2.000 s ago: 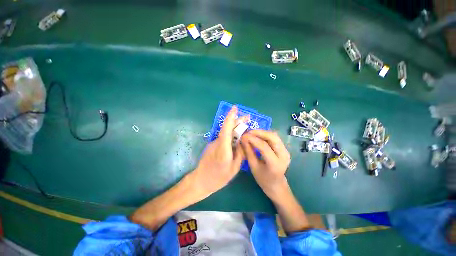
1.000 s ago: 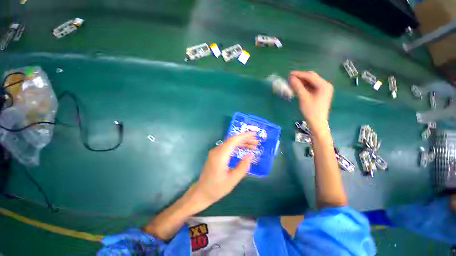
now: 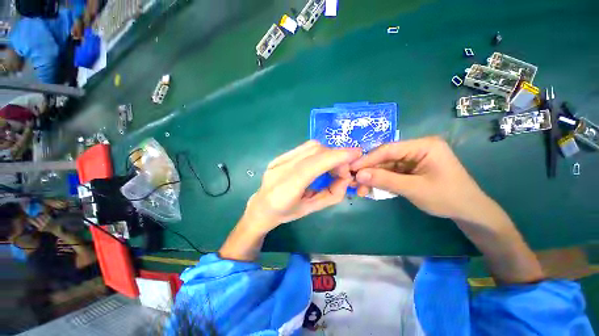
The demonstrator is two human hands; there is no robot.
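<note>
The blue parts tray (image 3: 317, 123) holds a heap of small white frames (image 3: 358, 129). My left hand (image 3: 299, 182) and my right hand (image 3: 423, 176) meet at the tray's near edge, partly covering it. Their fingertips are pinched together around a small dark part (image 3: 354, 176), mostly hidden by the fingers. A white flat piece (image 3: 382, 193) shows just under my right fingers; whether it joins the dark part cannot be told. Several part-assembled device housings (image 3: 492, 79) lie in a pile to the right.
A black tweezers-like tool (image 3: 551, 134) lies by the pile. More housings (image 3: 270, 41) stand along the far strip. A thin black cable (image 3: 200, 186), a clear plastic bag (image 3: 157, 180) and red bins (image 3: 111, 257) are at left. Other workers in blue (image 3: 38, 46) are at upper left.
My right hand has come back from the far strip to meet my left hand, which was spread over the tray. The fingers now pinch a small part. The view has turned left.
</note>
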